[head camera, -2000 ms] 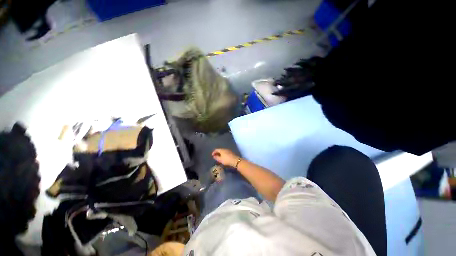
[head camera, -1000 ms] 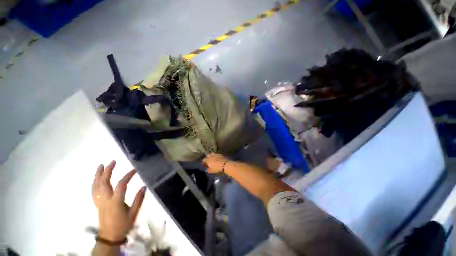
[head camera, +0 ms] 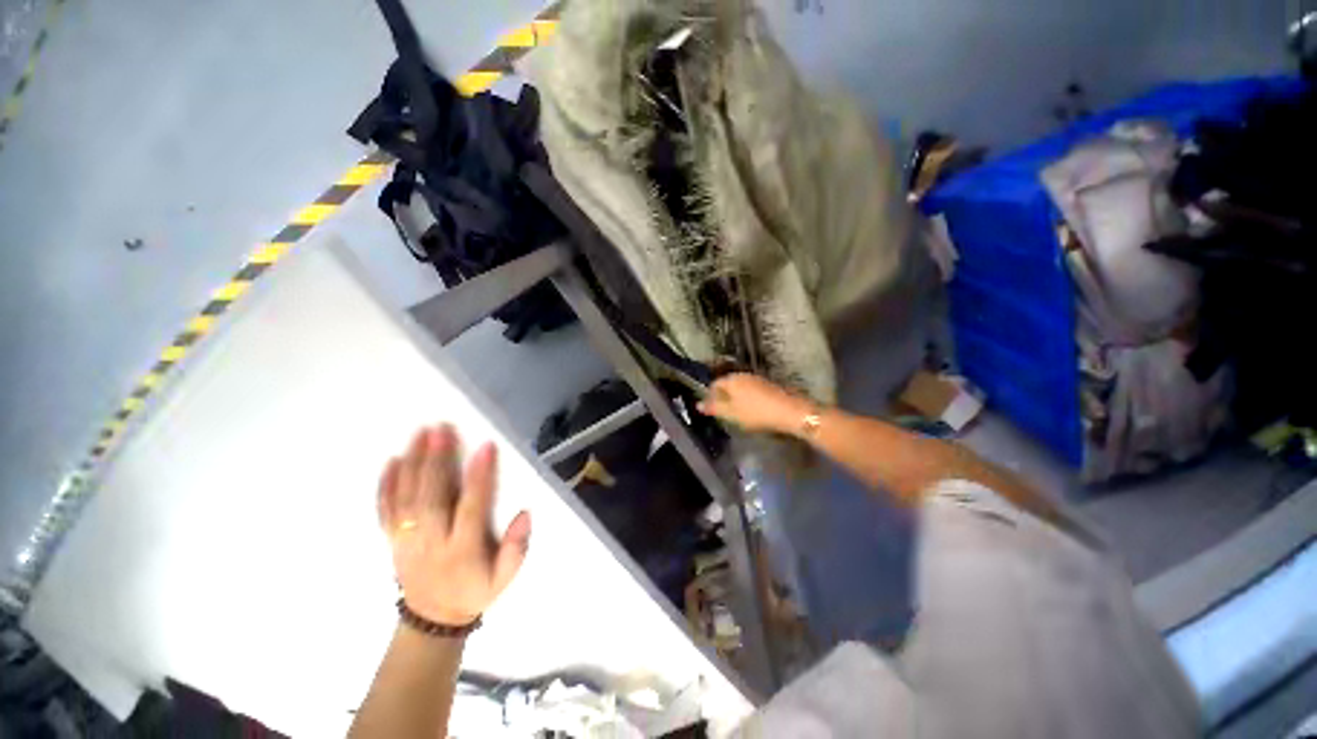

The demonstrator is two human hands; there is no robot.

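An olive-beige fabric sack point(head camera: 816, 188) with a frayed open mouth stands on the floor, beyond the white table point(head camera: 231, 477). My right hand point(head camera: 758, 404) is closed at the lower end of its frayed edge. A black strap point(head camera: 607, 274) runs along the sack to my fingers; whether I hold it too is hidden. My left hand point(head camera: 451, 527) is open and empty over the white table top, fingers spread a little; I cannot tell if it touches the top.
Black straps and fabric point(head camera: 470, 195) lie in a tangle left of the sack, by the grey table frame point(head camera: 614, 339). A blue bin point(head camera: 1011, 274) with pale cloth stands to the right. Yellow-black tape point(head camera: 275, 246) crosses the floor. Dark fabric point(head camera: 1257, 246) is at the right edge.
The view has shifted closer to the sack. My left hand came into view since the oldest frame and stays open. My right hand went from empty air to the sack's edge.
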